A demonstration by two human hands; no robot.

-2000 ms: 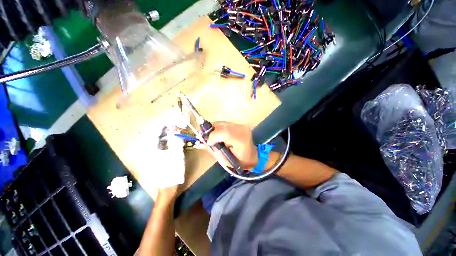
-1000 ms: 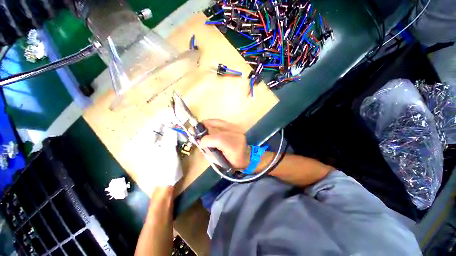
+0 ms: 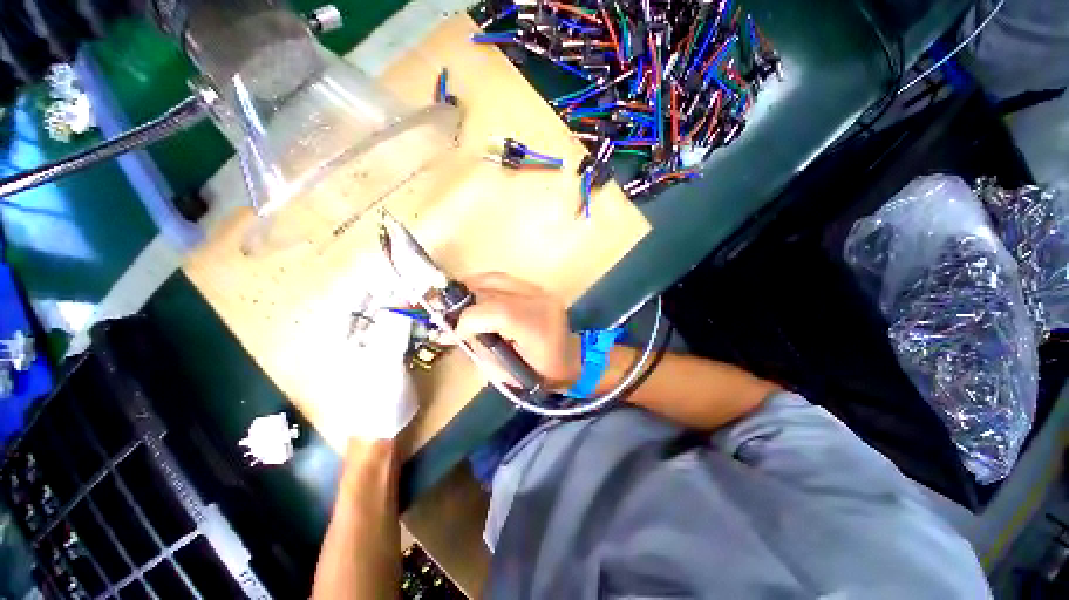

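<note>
My right hand (image 3: 516,334), bare with a blue wrist band, grips a dark-handled soldering iron (image 3: 450,300) whose slim metal tip points up and left over the tan work board (image 3: 563,234). A pale cable loops past the wrist. My left hand (image 3: 373,373), in a white glove, holds a small part with blue wire (image 3: 408,313); a dark part with yellow-green spots (image 3: 426,354) shows beside its fingers. Glare blurs the fingertips and hides the exact grip. A component with blue leads (image 3: 524,155) lies on the board.
A clear fume hood (image 3: 340,141) hangs over the board, beside a flexible metal arm (image 3: 111,144). Wired components (image 3: 656,82) are piled beyond the board. A black divided tray (image 3: 117,481) and a white housing (image 3: 270,438) are at left. Bagged parts (image 3: 955,316) are at right.
The view has shifted slightly, so the board and hood sit a little further left. Both hands stay close together, the iron still held. The spotted part shows more clearly than two seconds ago.
</note>
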